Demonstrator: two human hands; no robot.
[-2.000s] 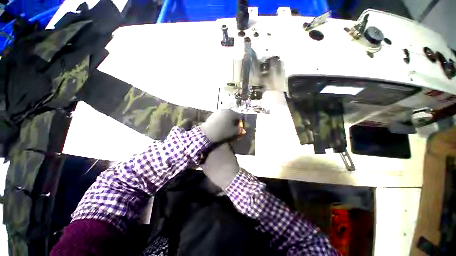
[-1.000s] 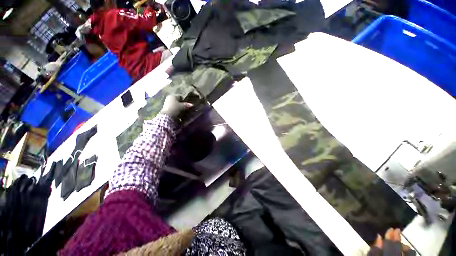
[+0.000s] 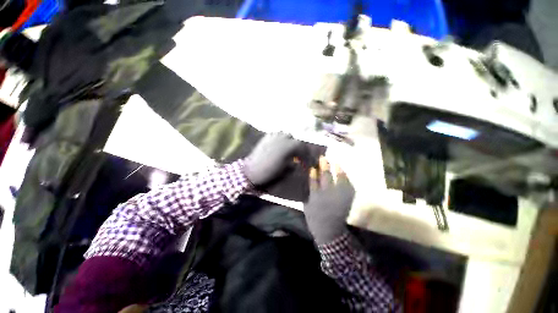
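Observation:
The joined strip [image 3: 214,129] of alternating camouflage and black runs from the dark heap to the sewing machine, ending in a black panel [image 3: 287,183] below the needle area. My left hand [image 3: 272,160], in a grey glove with bare fingertips, is closed on this black panel. My right hand [image 3: 330,198], gloved the same way, has its bare fingertips at the panel's right edge; whether they grip it is unclear. The presser foot [image 3: 333,116] is blurred, just above the panel, and the hands are below it, not touching it.
The white machine head [image 3: 465,79] with a small lit display stands at right. Camouflage and black pieces [image 3: 413,171] hang together below it, beside a thin metal item [image 3: 440,217]. A dark heap [image 3: 73,55] lies upper left, camouflage panels [image 3: 49,183] at left, a blue bin [image 3: 391,13] behind.
The view swung left, then back to the machine. My left hand was at the camouflage panels on the left and is now at the strip's black end, beside my right hand.

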